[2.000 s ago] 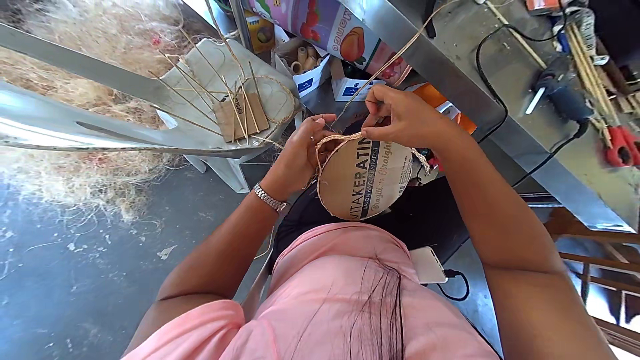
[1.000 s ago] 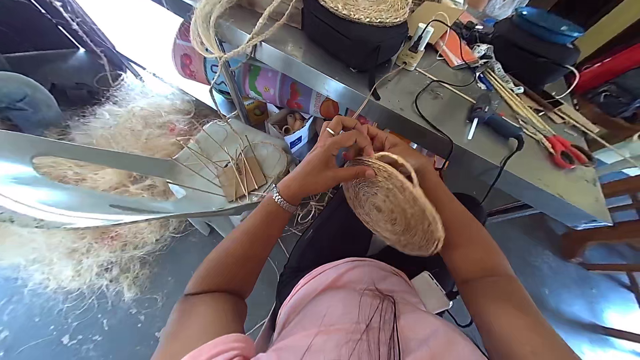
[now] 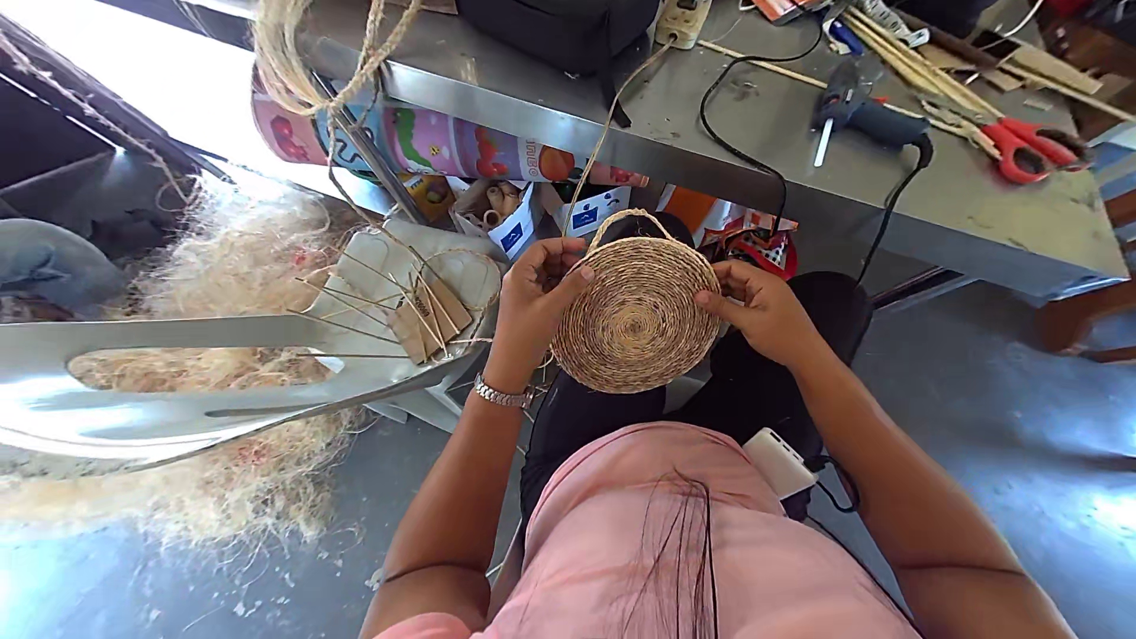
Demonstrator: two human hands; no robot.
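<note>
A round disc of coiled natural-fibre rope [image 3: 635,324] is held up over my lap, its spiral face toward me. My left hand [image 3: 541,297] pinches its upper left edge between thumb and fingers. At the right edge, my right hand [image 3: 754,306] grips it the same way. A loose loop of twisted rope [image 3: 635,214] arches above the disc's top edge. A thin cord [image 3: 599,146] runs from near my left hand up toward the metal table. The disc's back is hidden from view.
On the metal table [image 3: 763,186] lie a glue gun [image 3: 874,120], red-handled scissors [image 3: 1029,151], thin sticks and black cables. A white plastic chair [image 3: 382,257] at the left bears cardboard and sticks. Behind it, loose fibre [image 3: 240,257] is heaped on the floor. A white power bank [image 3: 781,461] rests beside my waist.
The disc has turned from its printed cardboard face, seen two seconds ago, to its coiled rope face. My hands, close together at its top before, are now apart at its two sides.
</note>
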